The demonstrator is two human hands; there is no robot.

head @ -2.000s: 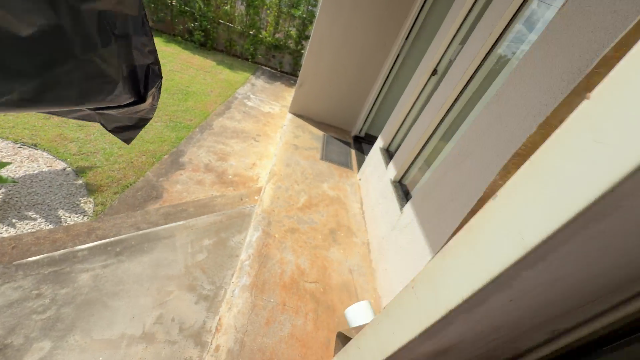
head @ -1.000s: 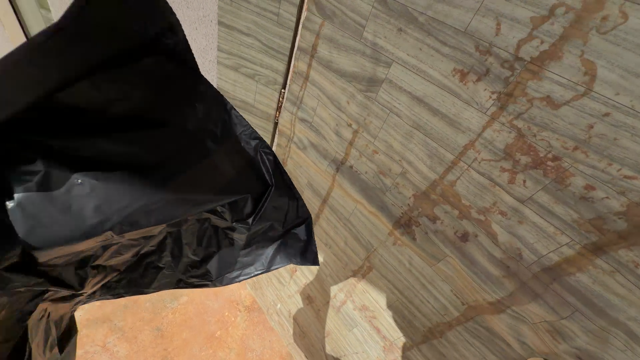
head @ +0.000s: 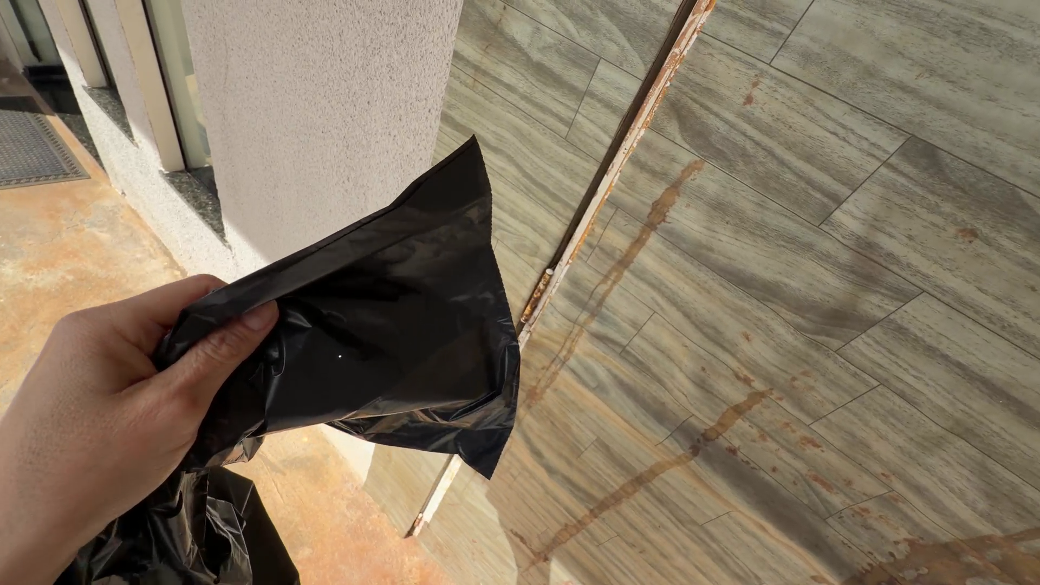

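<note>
My left hand (head: 138, 390) comes in from the lower left and pinches a black plastic bag (head: 382, 325) between thumb and fingers. The bag's flattened edge points up and right, in front of a wall and a wood-look tiled surface. More crumpled black plastic hangs below the hand at the bottom left. My right hand is not in view.
Wood-look tiles (head: 772, 268) with brown stains fill the right side, crossed by a rusty metal strip (head: 609, 179). A textured light wall (head: 317, 106) with window frames stands at the left. A dark mat (head: 36, 150) lies on the orange-stained concrete floor (head: 73, 268).
The view has swung from the lawn and walkway to the tiled surface. My left hand has come into sight on the black bag, whose edge spread across the left side one second ago.
</note>
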